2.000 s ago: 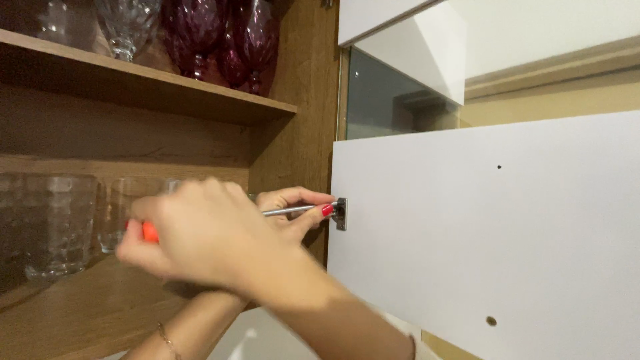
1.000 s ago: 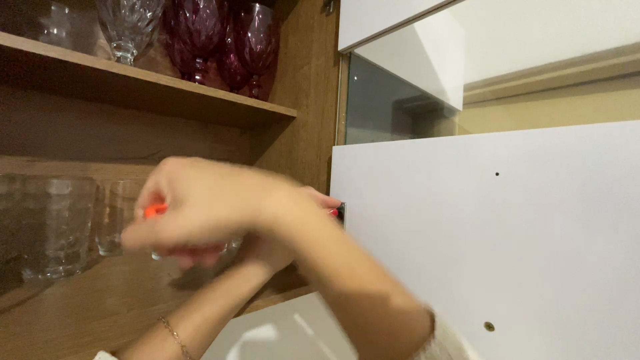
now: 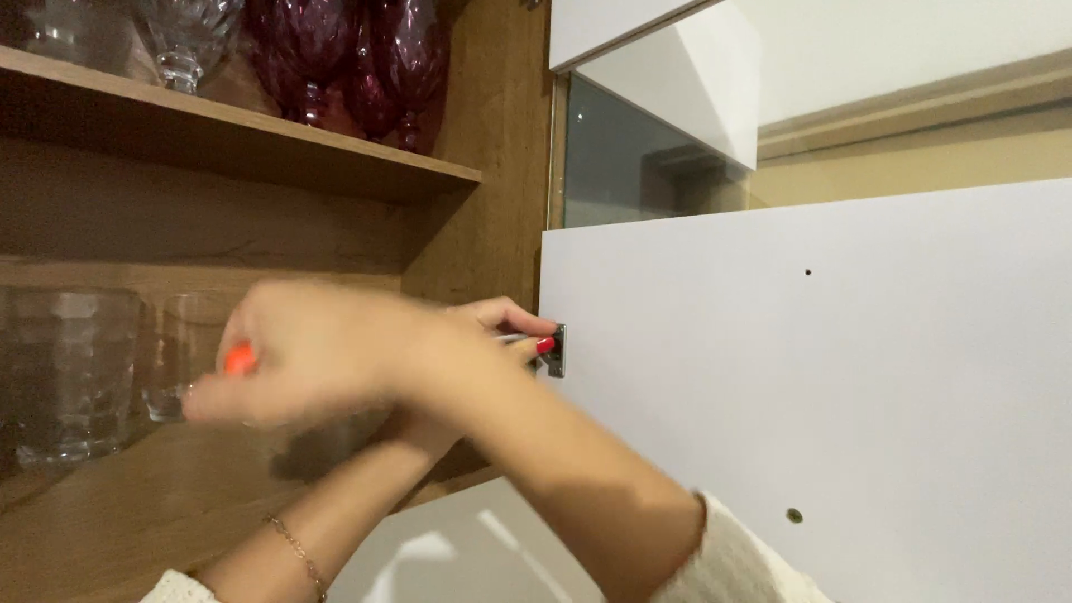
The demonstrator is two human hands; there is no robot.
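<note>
My right hand [image 3: 310,356], blurred, is closed around a screwdriver's orange handle [image 3: 240,359]; that forearm crosses over the left one. The thin metal shaft [image 3: 512,337] runs rightward to a metal cabinet hinge [image 3: 559,350] at the edge of the white door [image 3: 804,377]. My left hand [image 3: 511,322] is at the hinge, its fingertips about the shaft's tip and touching the hinge; the rest of it is hidden behind the right wrist. Whether its fingers grip the shaft or only steady it is not clear.
Clear glass tumblers [image 3: 75,377] stand in the lower compartment, close behind my right hand. Purple stemmed glasses [image 3: 314,50] and a clear one [image 3: 180,42] stand on the wooden shelf [image 3: 251,117]. A glass pane [image 3: 636,159] lies above the white door panel.
My right hand has turned and shifted about the orange handle between frames. The left fingers, mostly covered one second ago, show again at the hinge.
</note>
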